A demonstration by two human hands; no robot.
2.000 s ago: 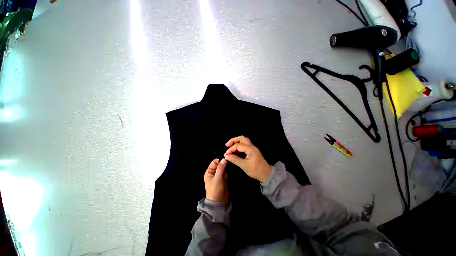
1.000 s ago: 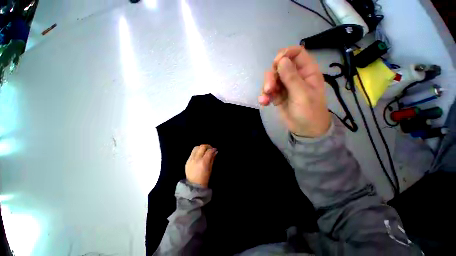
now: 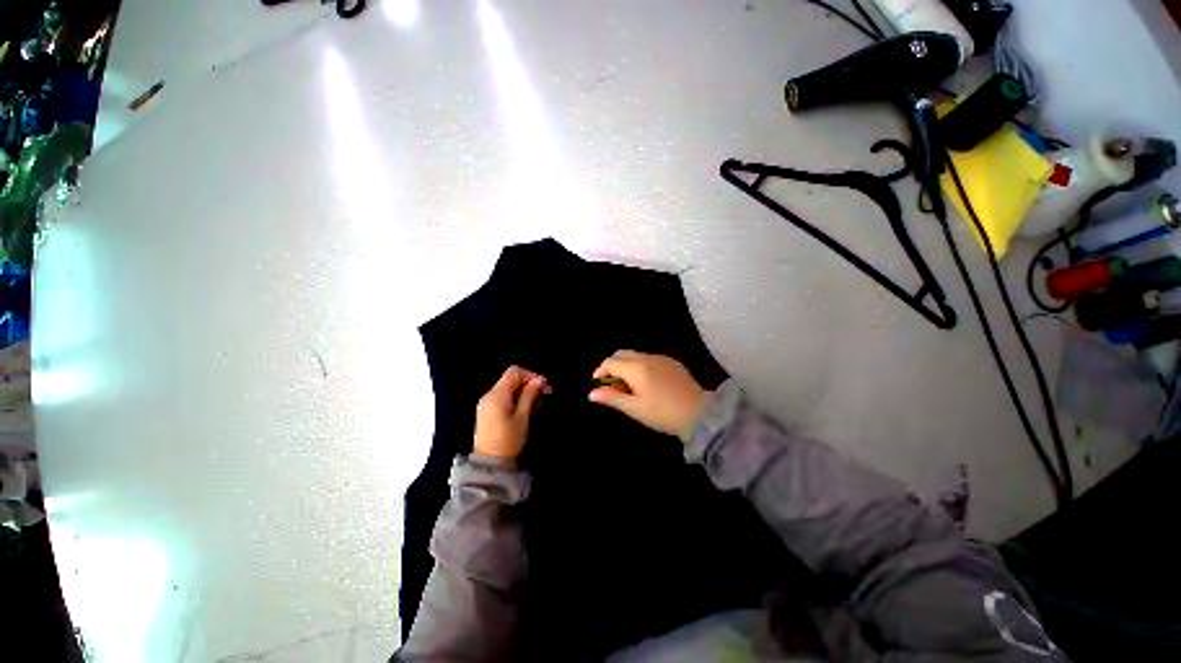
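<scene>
The black sleeveless vest (image 3: 583,304) lies on the worktable, its stand collar away from me and its lower part cut off by the frame. My left hand (image 3: 513,412) is on the left part of its front, thumb and fingers pinched at the cloth; any thread or fastener there is too dark to see. My right hand (image 3: 652,393) is just to the right over the front, fingers closed on a small yellowish thing at the fingertips, seemingly the thread snips (image 3: 609,382). Their dark tips do not show against the vest. No needle can be made out.
On the worktable (image 3: 246,233), a black hanger (image 3: 829,240) lies right of the vest. Beyond it are a black hair dryer (image 3: 861,71), yellow sheet (image 3: 1004,188), thread spools (image 3: 1085,277) and long black cords (image 3: 991,311). Dark and green items are at the left edge.
My right hand, raised at the right a second ago, is back down over the vest. The snips, on the table two seconds ago, no longer show there. The view has shifted.
</scene>
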